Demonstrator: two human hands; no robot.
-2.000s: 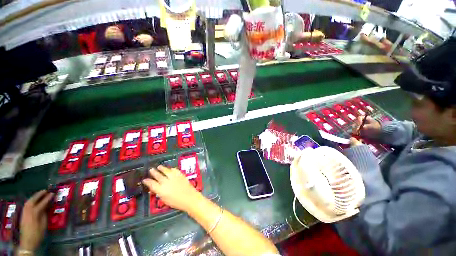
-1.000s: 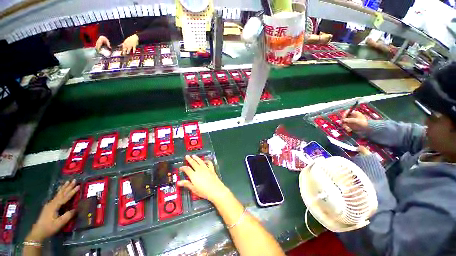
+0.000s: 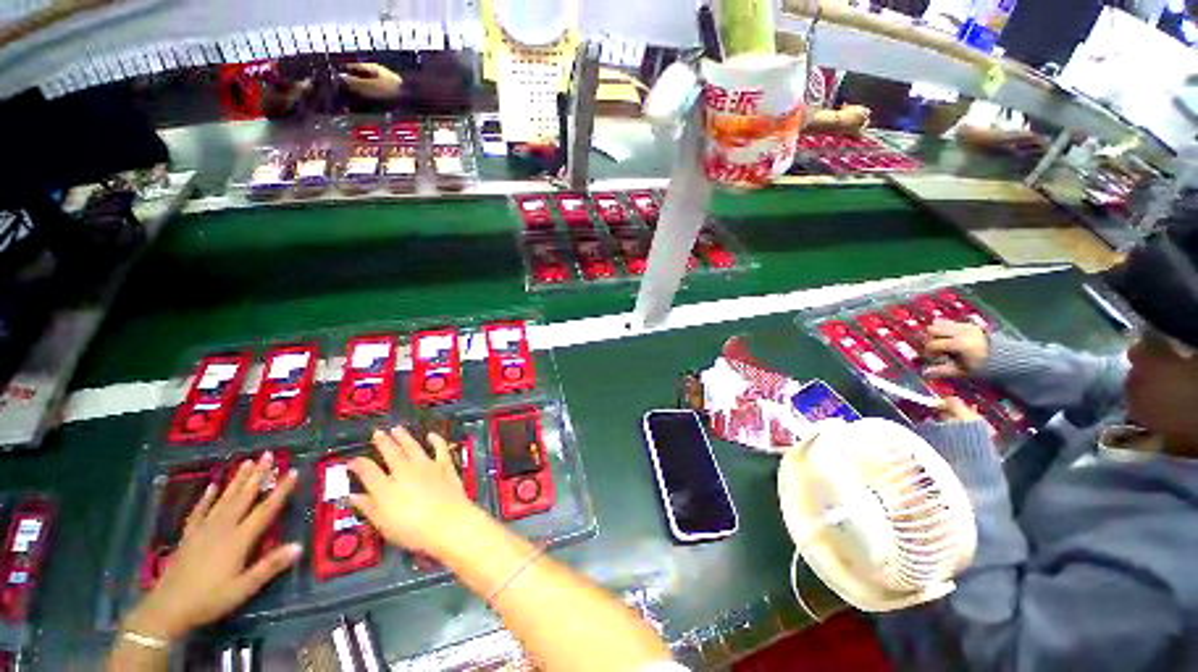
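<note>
Red phones [image 3: 506,357] lie face down in two rows of a clear tray [image 3: 574,525]. My left hand [image 3: 217,551] is palm down over the near row's left end, fingers apart, partly covering phones there. A dark block [image 3: 177,505] shows beside it. My right hand [image 3: 418,496] lies over the near row's middle, fingers spread, beside a red phone [image 3: 344,525]. Part of a dark block shows beyond its fingers. What lies under either palm is hidden. Another dark block [image 3: 520,446] sits on the near row's rightmost phone.
A smartphone [image 3: 690,473], crumpled wrapper [image 3: 752,400], small lit phone [image 3: 824,404] and cream fan [image 3: 878,515] are right of the tray. A grey post [image 3: 673,250] holds a cup [image 3: 753,121]. A person [image 3: 1090,512] works at another tray [image 3: 841,295]. More trays lie beyond.
My right hand has moved left from the near row's right end, uncovering the rightmost phone with a dark block on it. My left hand has moved right over the phones. The view has shifted slightly.
</note>
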